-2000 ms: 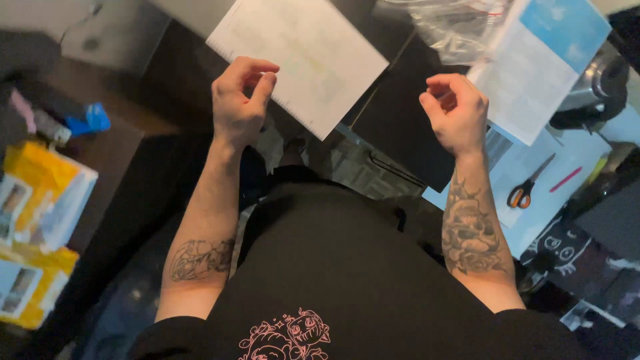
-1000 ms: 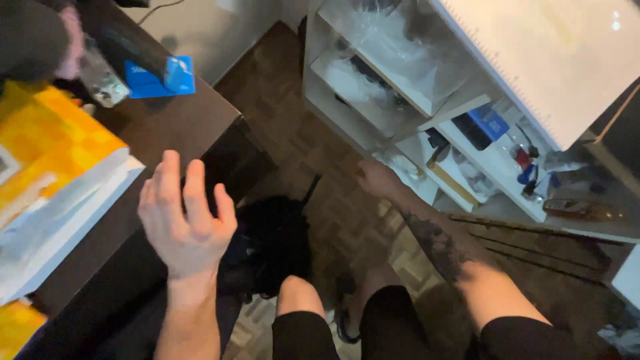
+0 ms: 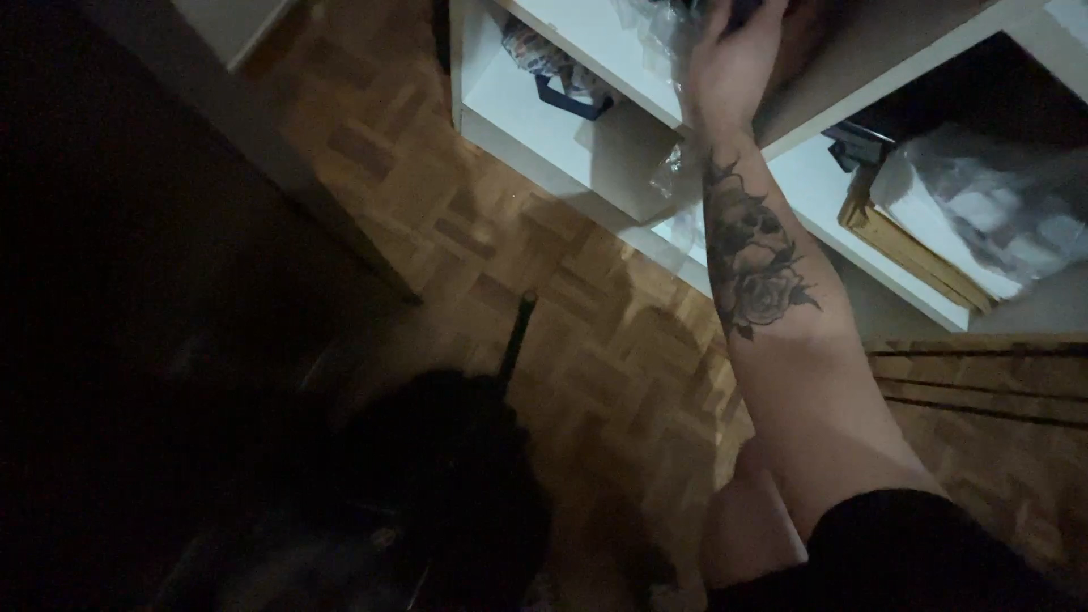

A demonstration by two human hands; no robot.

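My right hand (image 3: 738, 59) reaches into an upper compartment of the white shelf unit (image 3: 595, 200) at the top of the view. Its fingers run out of the top edge beside something dark, so whether it grips anything cannot be told. Clear plastic packaging (image 3: 659, 38) lies just left of the hand. In the lower compartment sit a patterned bag (image 3: 534, 49) and a dark blue handle-like object (image 3: 574, 100). A crumpled piece of clear plastic (image 3: 668, 172) hangs near my wrist. My left hand is out of view.
Right of my forearm, a compartment holds a clear plastic bag with white contents (image 3: 990, 204) and brown cardboard or envelopes (image 3: 914, 255). Parquet floor (image 3: 544, 238) lies below the shelves. A dark furniture side (image 3: 170, 170) fills the left, and a black object (image 3: 450, 476) stands on the floor.
My right hand has moved up into the shelf unit. My left hand, raised with fingers apart a second ago, has left the view. The view has moved closer to the shelves and floor.
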